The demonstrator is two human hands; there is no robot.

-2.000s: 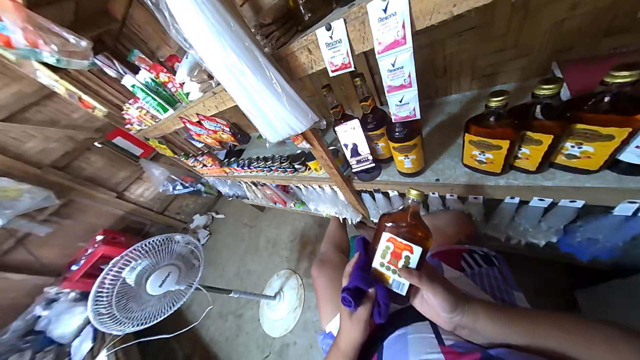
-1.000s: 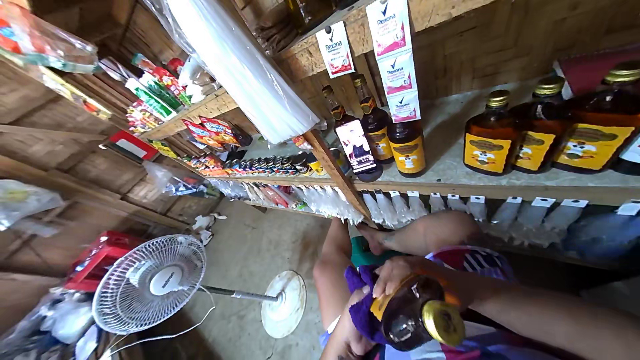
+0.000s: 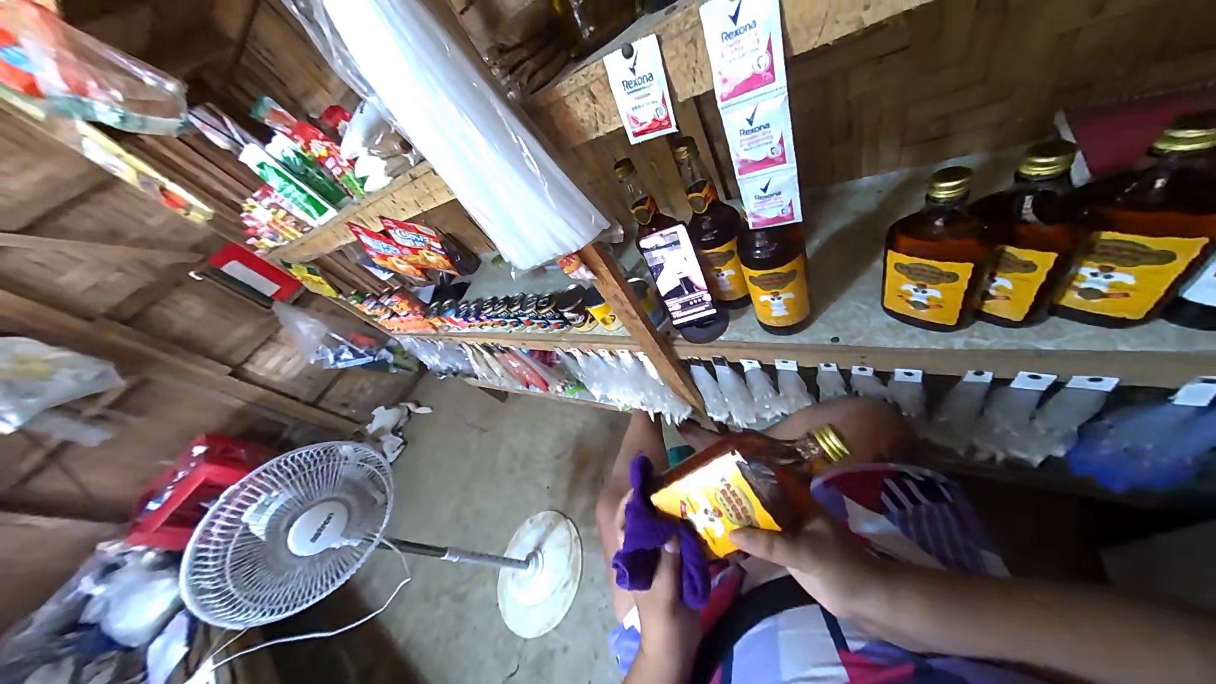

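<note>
A glass liquor bottle [image 3: 731, 489] with a yellow label and gold cap lies tilted over my lap, its cap toward the upper right. My right hand [image 3: 817, 560] grips it near the shoulder and side. My left hand [image 3: 660, 589] holds a purple cloth [image 3: 660, 541] against the bottle's base end; some of its fingers are hidden by the cloth. On the shelf in front stand similar bottles [image 3: 774, 280], and more stand at the right [image 3: 931, 252]. A phone [image 3: 676, 275] leans upright against one of the bottles.
A white stand fan [image 3: 318, 527] is on the floor at the left, beside a red crate [image 3: 195, 484]. Small plastic bags [image 3: 760, 394] hang under the wooden shelf edge [image 3: 950, 358]. Sachets [image 3: 760, 133] and a plastic-wrapped bundle [image 3: 475, 133] hang from above.
The bottle was upright with another label side showing, then tipped with its cap toward the camera; now it lies sideways with the yellow label showing. The cloth has stayed in my left hand.
</note>
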